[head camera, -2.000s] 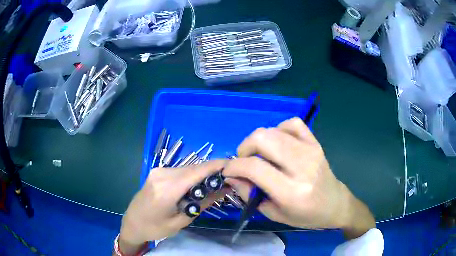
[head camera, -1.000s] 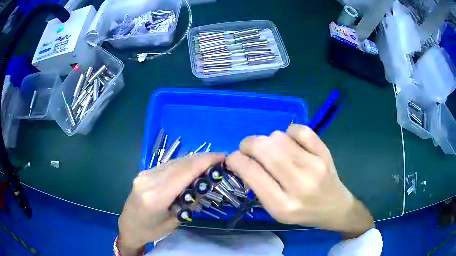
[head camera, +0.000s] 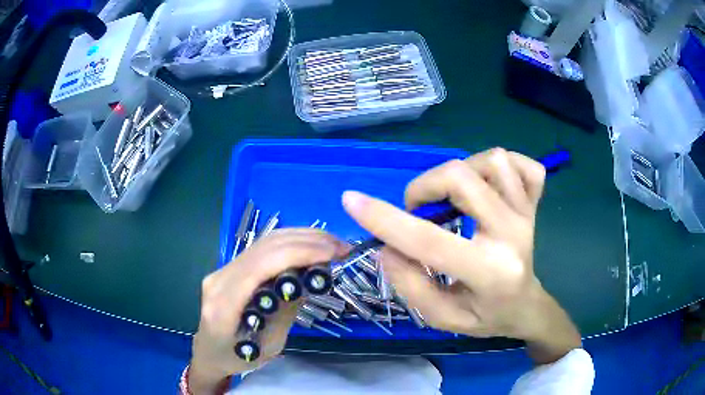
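Note:
My left hand (head camera: 251, 285) holds several slim metal cylinders side by side above the front left of the blue tray (head camera: 309, 166). Their round black-ringed ends (head camera: 288, 289) face me, with pale centres and small yellow bits on some. My right hand (head camera: 471, 254) holds a blue-and-black pen-shaped tool (head camera: 437, 212); its index finger is extended. The tool's narrow dark end points left, close to my left fingertips; whether it touches a part I cannot tell. Loose metal parts (head camera: 359, 289) lie in the tray, partly hidden by my hands.
A clear packing box (head camera: 369, 118) with rows of parts stands behind the tray. At left are a clear box of jumbled parts (head camera: 124, 193), a white carton (head camera: 97, 65) and a box of small packets (head camera: 224, 65). A black holder (head camera: 549, 96) and clear containers (head camera: 641, 173) stand at right.
More black-ringed ends show in my left hand than before. My right hand has opened its index finger, and the tool has swung from steep to a flatter slant with its narrow end leftward.

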